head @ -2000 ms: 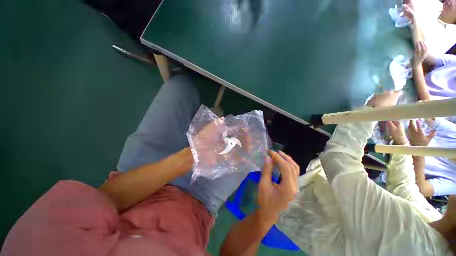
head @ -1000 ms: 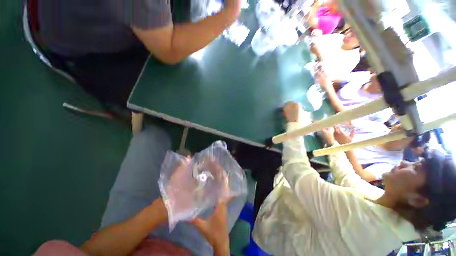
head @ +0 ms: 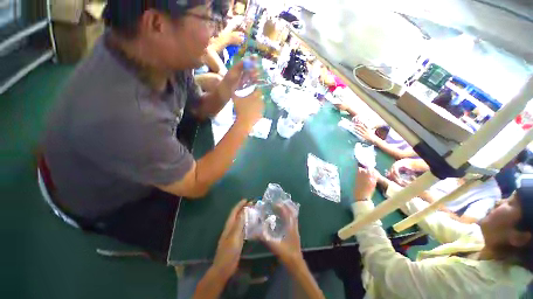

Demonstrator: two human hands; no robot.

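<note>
A clear poly bag point(head: 273, 195) is held between my two hands over the near edge of the green table. A small white part point(head: 271, 221) shows through it; it looks like the white rotor, but its arms are not clear. My left hand point(head: 232, 233) grips the bag's left side. My right hand point(head: 284, 229) holds its right side, with fingers over the film. Another clear bag point(head: 324, 177) lies flat on the table, ahead and to the right.
The green table point(head: 234, 188) has a pile of clear parts point(head: 295, 105) farther along. A person in grey point(head: 117, 122) sits at left, a forearm over the table. A person in pale yellow point(head: 421, 274) sits at right. Cream pipe posts point(head: 397, 201) stand at right.
My hands and the bag have moved from over my lap to the table's near edge. The view has tilted up along the table. The flat bag at the right now shows.
</note>
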